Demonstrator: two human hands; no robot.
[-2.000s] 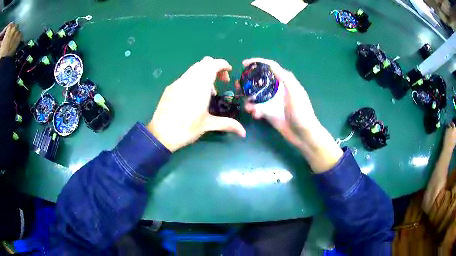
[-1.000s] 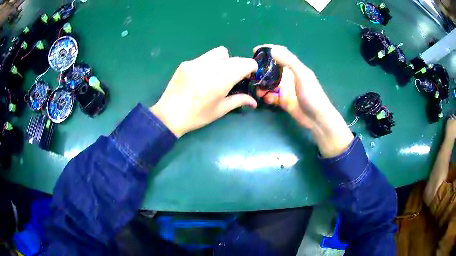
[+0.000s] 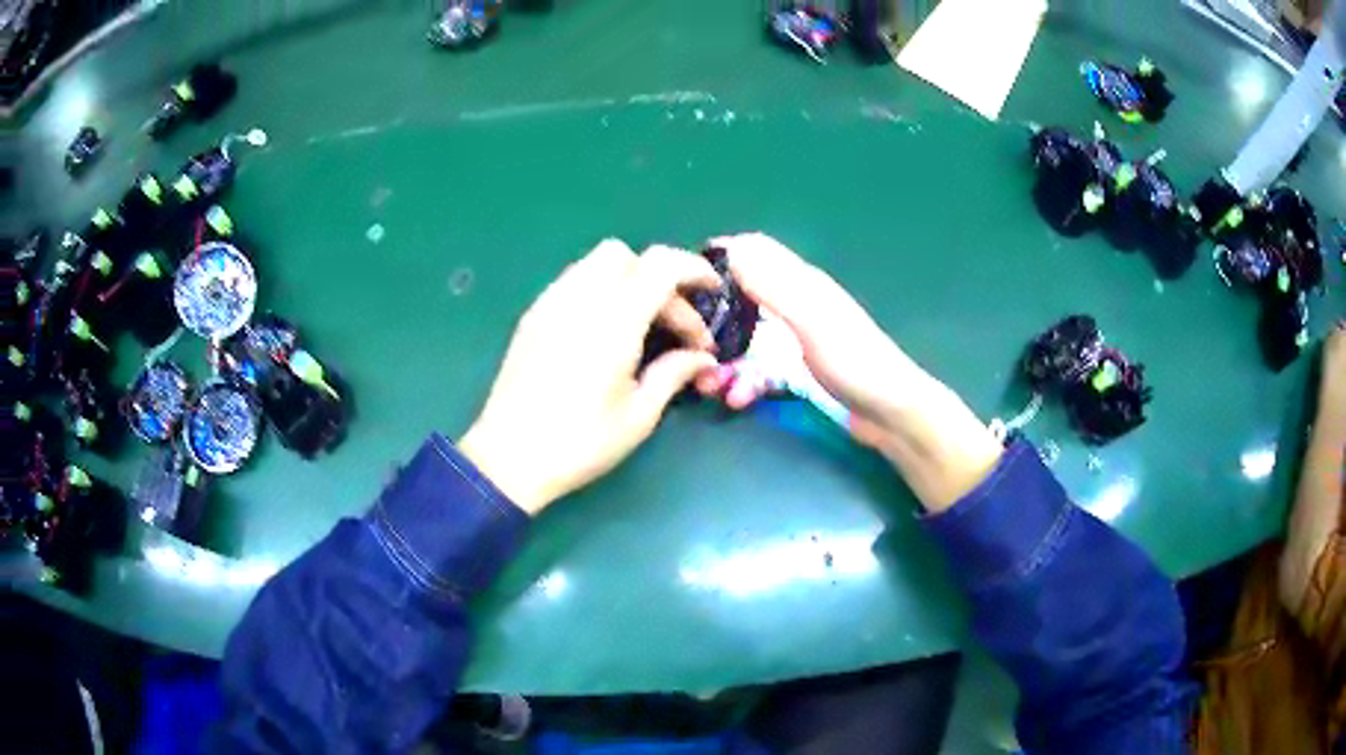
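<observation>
A small black unit point(image 3: 723, 307) is held between both hands over the middle of the green bench point(image 3: 591, 177); the fingers hide much of it. My left hand point(image 3: 591, 369) grips its left part with curled fingers and thumb. My right hand point(image 3: 834, 347) holds its right side, with the fingers along the top and the thumb side below. A pink glow shows at the fingertips, and a pale cyan glow lies along the right palm. Whether the unit's parts are joined cannot be told.
At left lie black units and pale-rimmed round boards point(image 3: 216, 289). At right sit a black unit pair point(image 3: 1088, 378) and more black clusters point(image 3: 1115, 192). A white sheet point(image 3: 974, 52) and passing units point(image 3: 808, 27) are at the back. Another person's arm point(image 3: 1318, 472) is at the right edge.
The hands have closed together around the unit, which has turned so its round board face no longer shows. Units have appeared at the far edge, and the view has shifted.
</observation>
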